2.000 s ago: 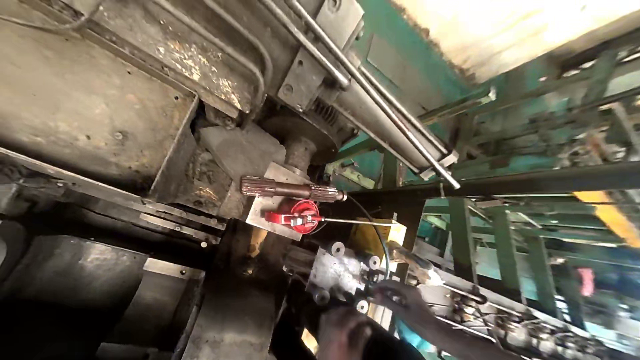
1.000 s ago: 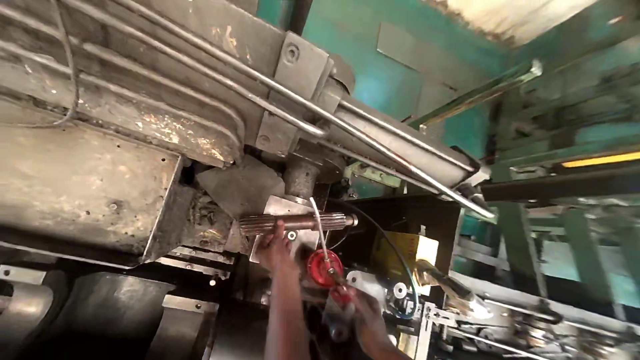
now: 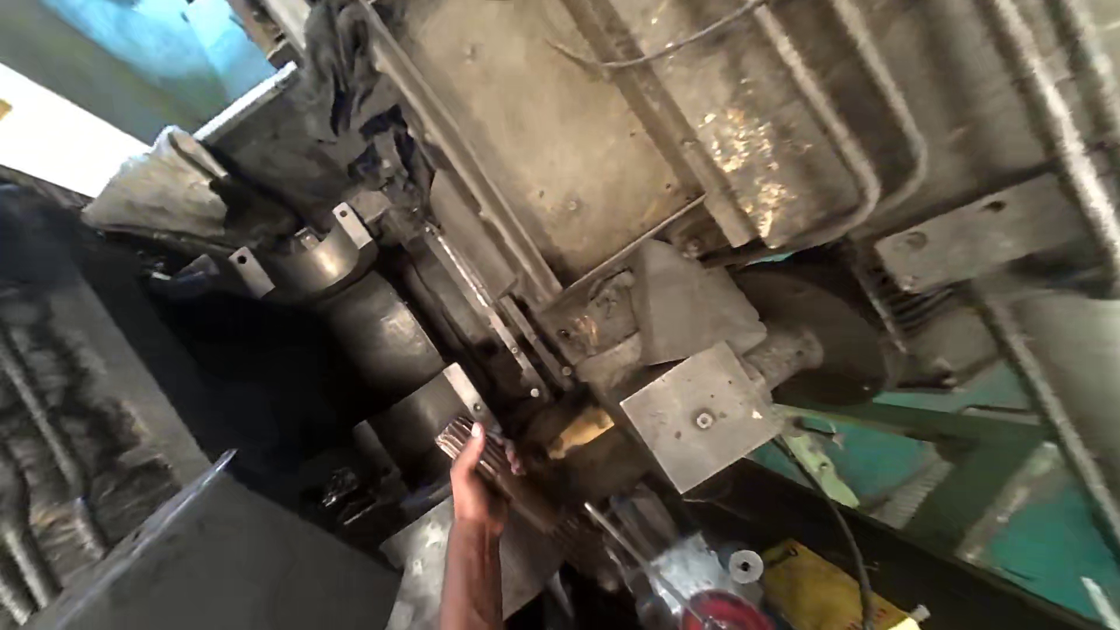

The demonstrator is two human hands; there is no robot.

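My left hand (image 3: 477, 490) is wrapped around a splined metal shaft (image 3: 457, 435), thumb on top and fingers curled on the far side. One ridged end of the shaft points up and left past the thumb; its lower part runs down to the right into shadow. At the bottom edge, a red round tool (image 3: 722, 611) is partly cut off, beside a thin metal rod (image 3: 626, 538). A square metal plate (image 3: 704, 418) with a central bolt lies bare, to the right of and above my left hand. My right hand is not in view.
A large grimy machine housing (image 3: 569, 149) with metal pipes (image 3: 862, 157) fills the top. Dark cloth (image 3: 337, 70) and a curved metal bracket (image 3: 328, 262) are at upper left. A yellow block (image 3: 818, 582), a black cable (image 3: 840, 516) and green beams (image 3: 962, 455) are lower right.
The splined shaft lay on the square plate; my left hand has lifted it off and carried it left. My right hand, seen near the red tool before, has left the view. The view has swung left.
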